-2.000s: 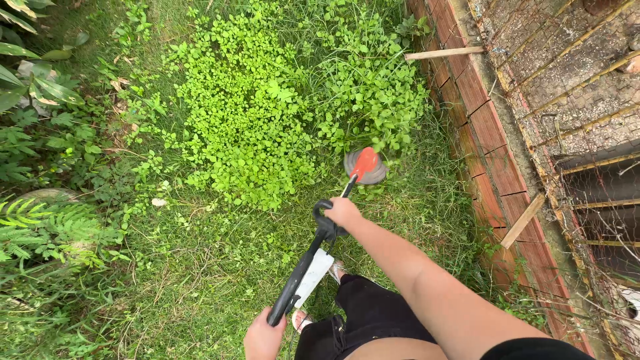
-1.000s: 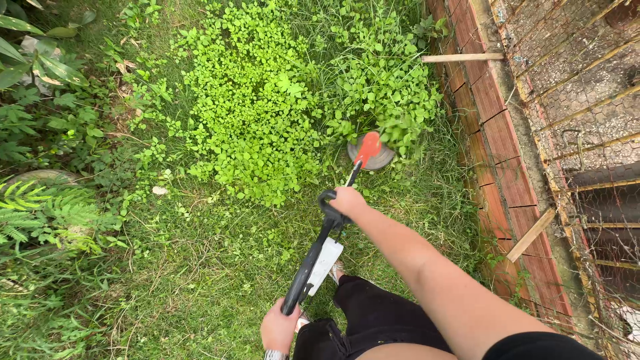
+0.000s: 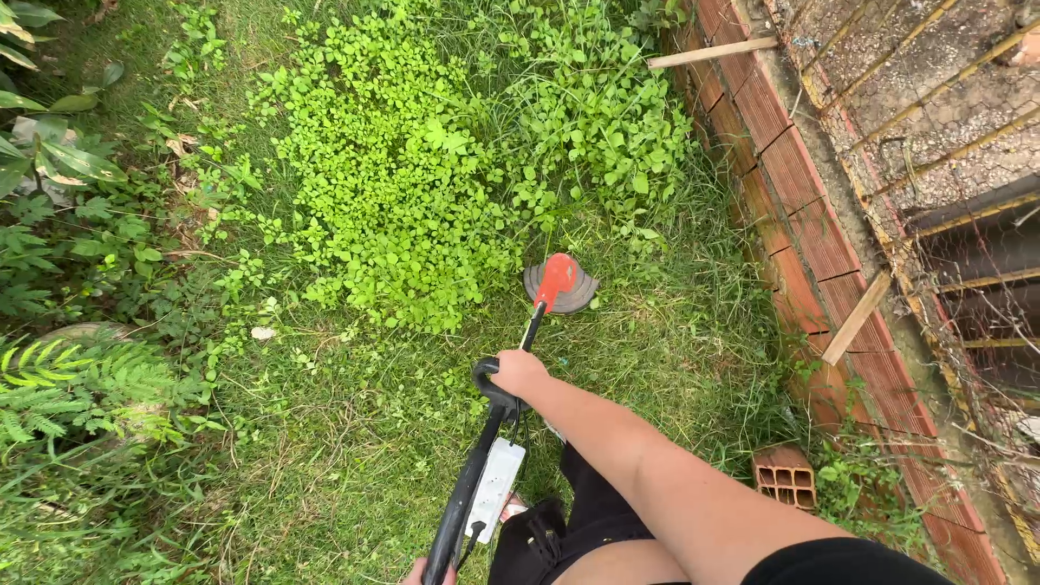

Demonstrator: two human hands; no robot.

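Note:
My right hand (image 3: 520,375) is closed around the black loop handle (image 3: 490,380) of a string trimmer. My left hand (image 3: 422,571), mostly cut off by the bottom edge, grips the rear of the trimmer's black shaft (image 3: 465,496). The orange-red trimmer head (image 3: 557,276) with its grey round guard (image 3: 574,294) is low over the grass, at the lower edge of the bright green leafy weeds (image 3: 398,195). A white power strip (image 3: 496,487) with a black plug in it hangs beside the shaft. The cutting line cannot be made out.
A low hollow-brick wall (image 3: 821,236) runs along the right, with wooden slats (image 3: 858,317) across it and a rusty wire-mesh fence (image 3: 975,268) beyond. A loose hollow brick (image 3: 784,478) lies near my right arm. Ferns (image 3: 49,374) and broad-leaved plants (image 3: 61,154) grow at the left.
My left hand is now mostly out of the frame at the bottom. The loose brick has come into view near my right arm. Both hands have kept hold of the trimmer.

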